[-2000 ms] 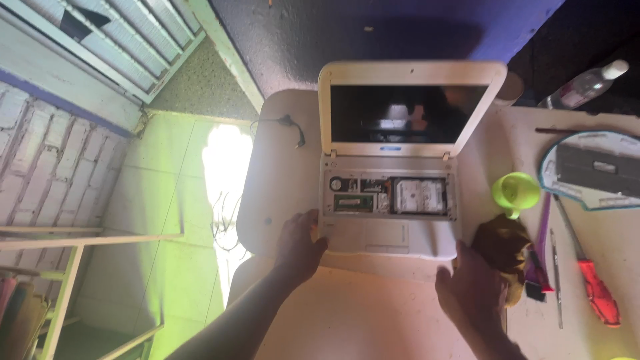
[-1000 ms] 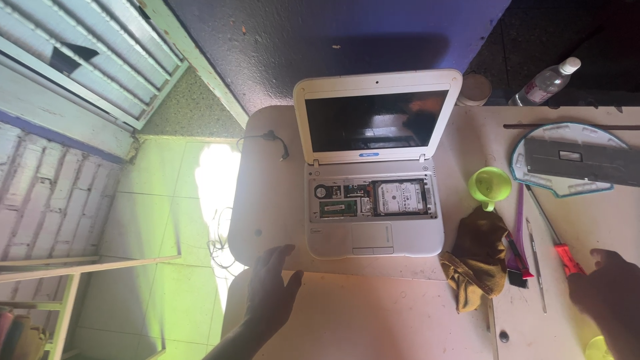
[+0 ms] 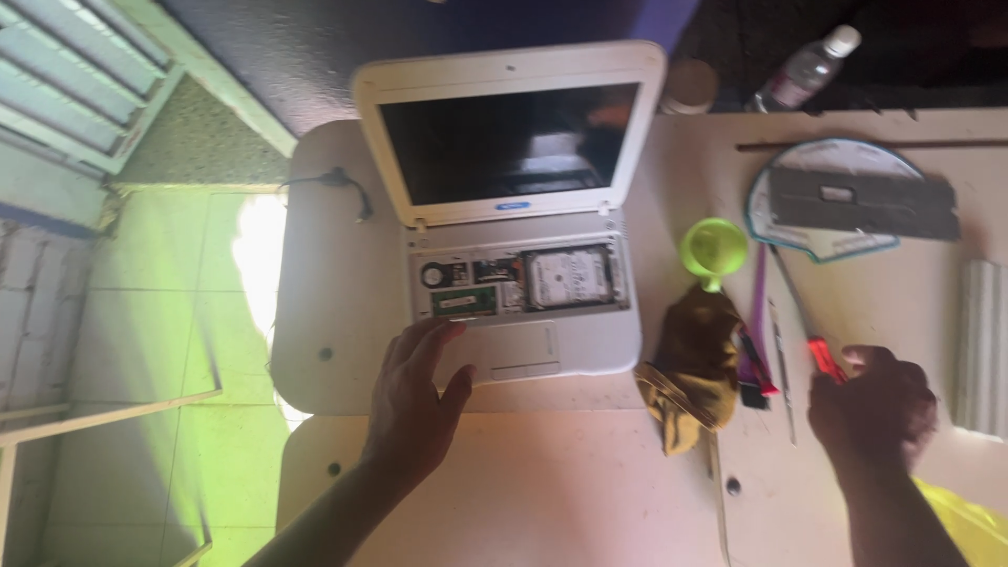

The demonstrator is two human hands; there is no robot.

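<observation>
A white laptop [image 3: 583,339] lies on the table with its screen raised and its keyboard area uncovered. Inside it a hard drive [image 3: 568,277], a green memory module [image 3: 463,302] and a small round fan [image 3: 432,275] show. My left hand [image 3: 417,386] rests at the laptop's front left corner, fingers apart, holding nothing. At the right, my right hand [image 3: 874,405] is at the red handle of a screwdriver [image 3: 823,358]; the hand covers part of the handle, and its grip cannot be made out. A brown cloth [image 3: 697,354] lies between the laptop and the tools.
Right of the laptop are a green cup [image 3: 714,248], a red-and-black brush [image 3: 756,362], a thin metal tool [image 3: 781,370] and a grey cover panel [image 3: 866,203] on a blue-rimmed piece. A plastic bottle [image 3: 807,69] is behind. A short cable [image 3: 339,179] lies on the left.
My right hand has moved from the laptop's front right corner to the screwdriver at the right. My left hand left the laptop's front edge and is now back on its corner.
</observation>
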